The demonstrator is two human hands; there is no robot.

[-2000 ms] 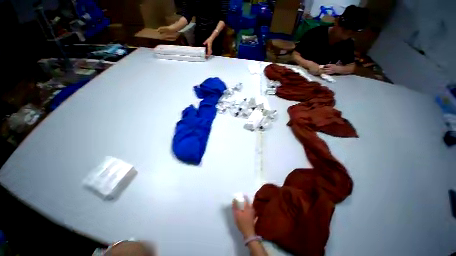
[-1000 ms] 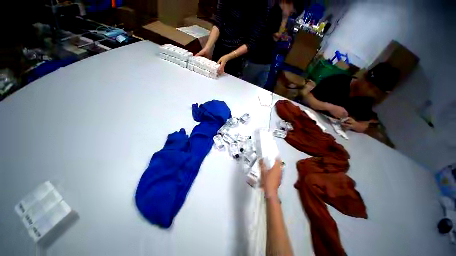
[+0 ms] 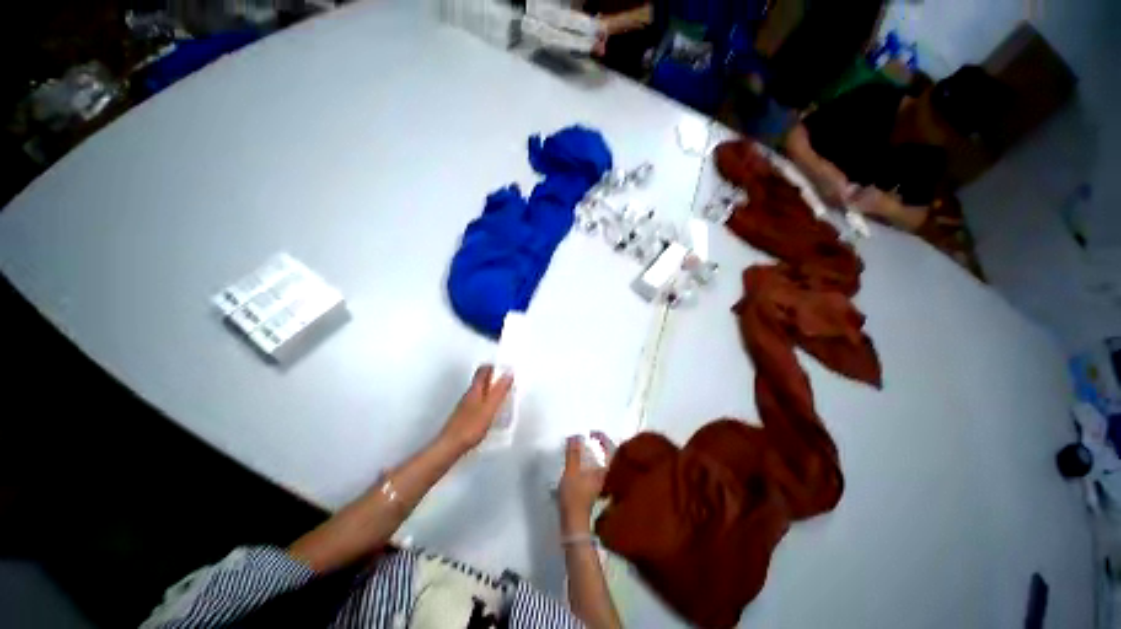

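Observation:
My left hand (image 3: pixel 477 412) holds a narrow white carton (image 3: pixel 508 350) upright over the table, below the blue cloth. My right hand (image 3: pixel 583 473) is closed around a small, shiny, clear and white item (image 3: pixel 595 452), probably a bottle, beside the rust cloth; the fingers partly hide it. A pile of small clear items with dark tips (image 3: pixel 627 230) lies between the two cloths. A loose white carton (image 3: pixel 664 267) lies at the pile's near end. A row of packed white cartons (image 3: pixel 280 305) sits at the left, side by side.
A blue cloth (image 3: pixel 523 246) lies left of the pile. A long rust cloth (image 3: pixel 719 492) lies right of it, close to my right hand. A person at the far right handles something white. Another person's hand is by stacked white cartons (image 3: pixel 563 27) at the far edge.
My left hand has come into view holding a carton. My right hand has drawn back from the pile towards me. The view has shifted, and the carton row is fully in view.

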